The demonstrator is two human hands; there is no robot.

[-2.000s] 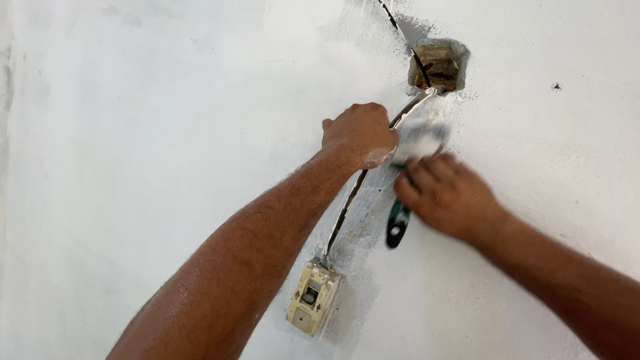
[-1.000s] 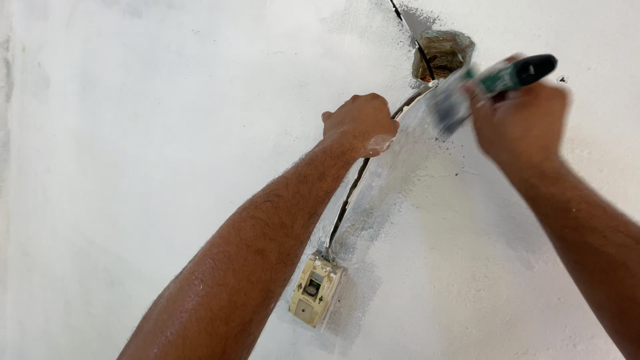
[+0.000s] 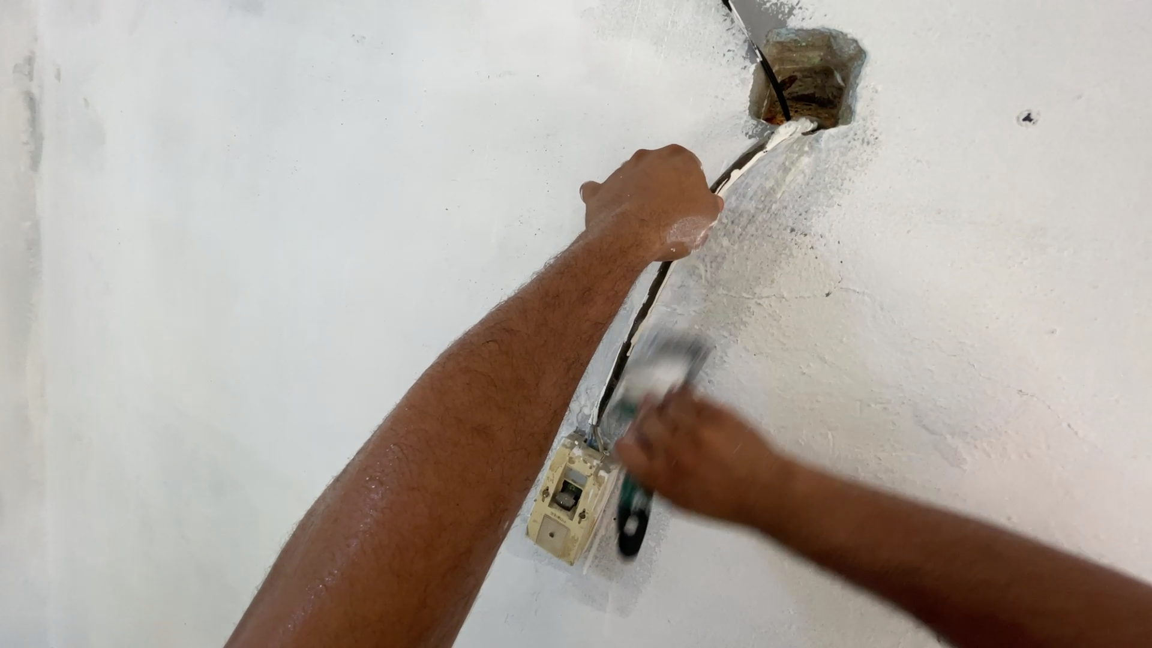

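Note:
Below a square hole (image 3: pixel 810 76) in the white wall (image 3: pixel 270 180), my left hand (image 3: pixel 652 202) is closed at a dark cable (image 3: pixel 641 310), pulling it slightly bowed; the fingers themselves are mostly hidden. The cable, smeared with white along one side, runs from the hole down to a yellowed switch or socket fitting (image 3: pixel 569 499). My right hand (image 3: pixel 697 450) grips a putty knife (image 3: pixel 634 522) with a green and black handle, just right of the fitting. Its blade points up and is blurred, close to the lower cable.
A black wire (image 3: pixel 765 67) comes down from the top edge into the hole. A small plugged hole or screw (image 3: pixel 1027 118) sits in the wall at the upper right. Grey, rough patches and a fine crack mark the wall right of the cable.
My right hand has moved down and left with the putty knife, from beside the square hole to near the fitting. The knife's handle now points down. My left hand has stayed at the cable.

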